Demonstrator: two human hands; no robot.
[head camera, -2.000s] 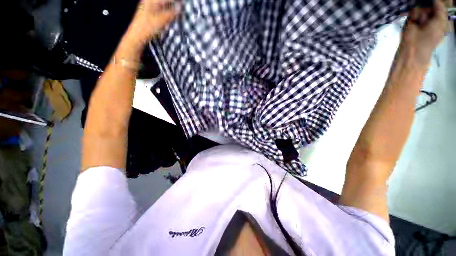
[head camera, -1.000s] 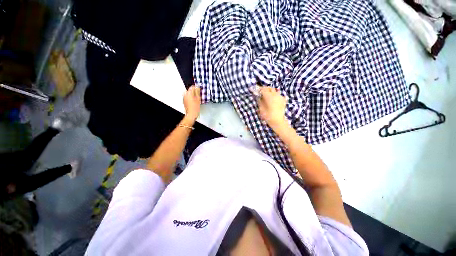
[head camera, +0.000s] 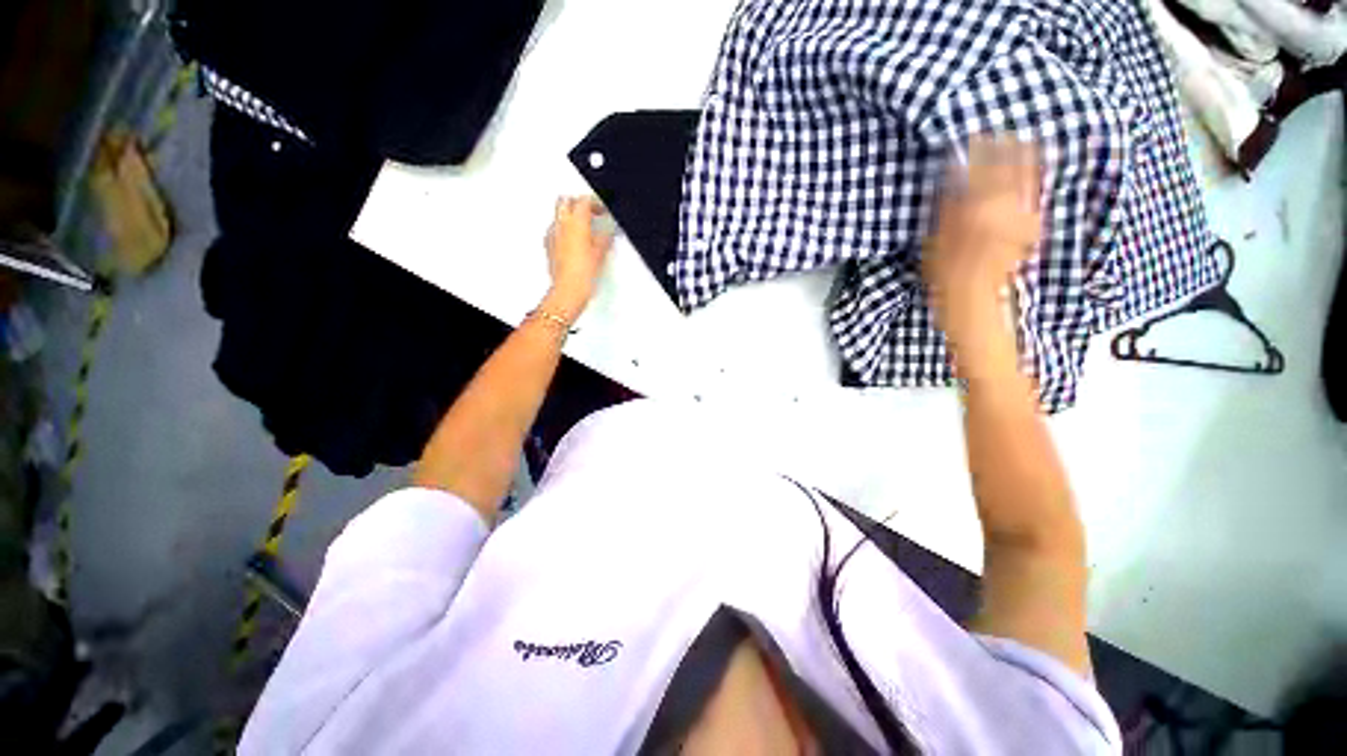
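Observation:
A jacket with its black-and-white checked lining (head camera: 827,133) outward lies bunched on the white table in front of me. A black pointed flap (head camera: 640,170) with light round buttons sticks out at its left. My left hand (head camera: 578,244) is just left of this flap, over the table, fingers apart, with no cloth in it that I can see. My right hand (head camera: 982,214) is blurred over the checked lining; whether it grips cloth or holds a tool cannot be told.
A black hanger (head camera: 1204,332) lies right of the jacket, partly under its edge. Stacked black garments (head camera: 369,67) lie at the upper left and hang over the table edge. Pale and brown garments (head camera: 1234,67) lie at the far right. The white table (head camera: 1182,502) edge runs diagonally before me.
My left hand has come off the lining's left edge. My right hand has moved right and away from me. The lining has shifted right and folded over, showing more of the black flap.

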